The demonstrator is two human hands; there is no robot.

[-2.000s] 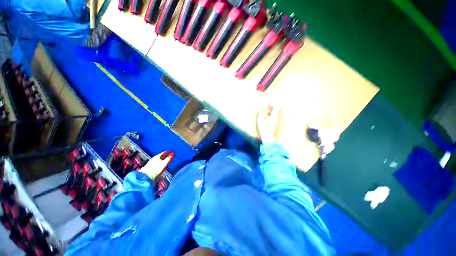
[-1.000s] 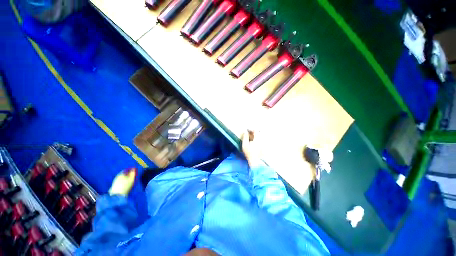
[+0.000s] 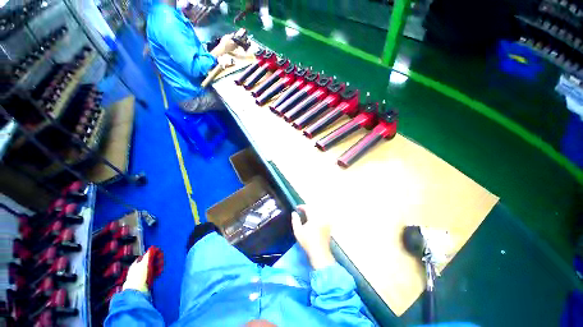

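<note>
A slanted row of several red-and-black power tools point(image 3: 328, 118) lies on the tan cardboard sheet point(image 3: 396, 207), dark heads toward the far side. My right hand point(image 3: 311, 233) is at the near bench edge, below the row, open with no tool in it; its fingertips are blurred. My left hand point(image 3: 144, 271), in a pale glove with a red palm, hangs low at the left, away from the bench, and looks open and empty. A mallet with a dark round head point(image 3: 413, 241) lies at the right by a shiny, overexposed patch; its handle is partly cut off.
An open cardboard box point(image 3: 246, 214) with silver parts stands below the bench edge. Racks with red-black tools point(image 3: 57, 255) stand close at the left. A person in a blue smock point(image 3: 176, 51) sits at the bench's far end, hands at a part. A green post point(image 3: 396, 32) stands behind.
The view has tilted up, bringing the seated person, racks and green post into view. My right hand is now at the bench edge instead of over the cardboard. My left hand stays low.
</note>
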